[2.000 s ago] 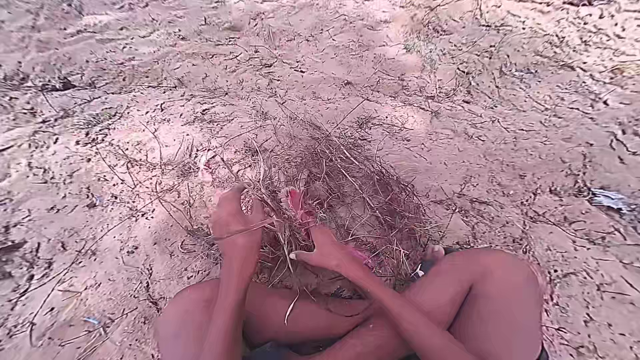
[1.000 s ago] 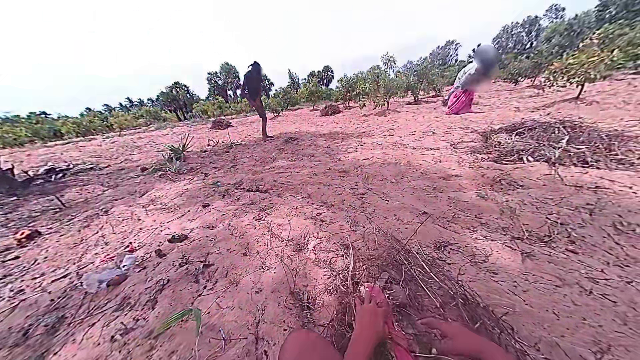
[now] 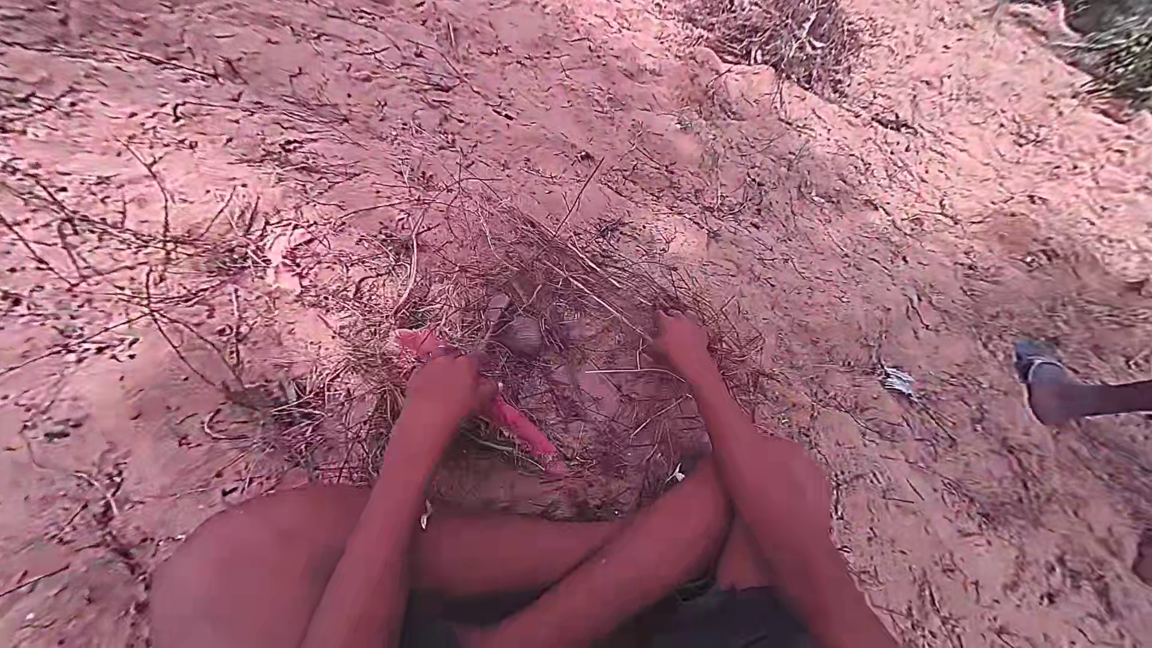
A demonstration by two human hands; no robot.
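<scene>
A ring of dry grass and thin twigs [image 3: 549,270] lies on the sandy ground in front of my crossed legs. At its left side my left hand [image 3: 447,389] is closed on a strip of red cloth or similar soft material [image 3: 526,430], whose ends stick out to the upper left and lower right of the fist. Touching the right side of the ring, my right hand [image 3: 681,344] has its fingers curled among the twigs; whether it grips any of them is hard to tell.
Another person's foot [image 3: 1048,387] stands at the far right. A small pale scrap [image 3: 897,382] lies between it and the ring. Beyond, at the top, sits a heap of dry brush [image 3: 787,36], with green leaves [image 3: 1125,54] in the corner. Loose twigs [image 3: 171,297] spread to the left.
The view has swung down from the field to the ground. My hands are farther apart than two seconds ago, one at each side of the ring. A person's foot now shows at the right.
</scene>
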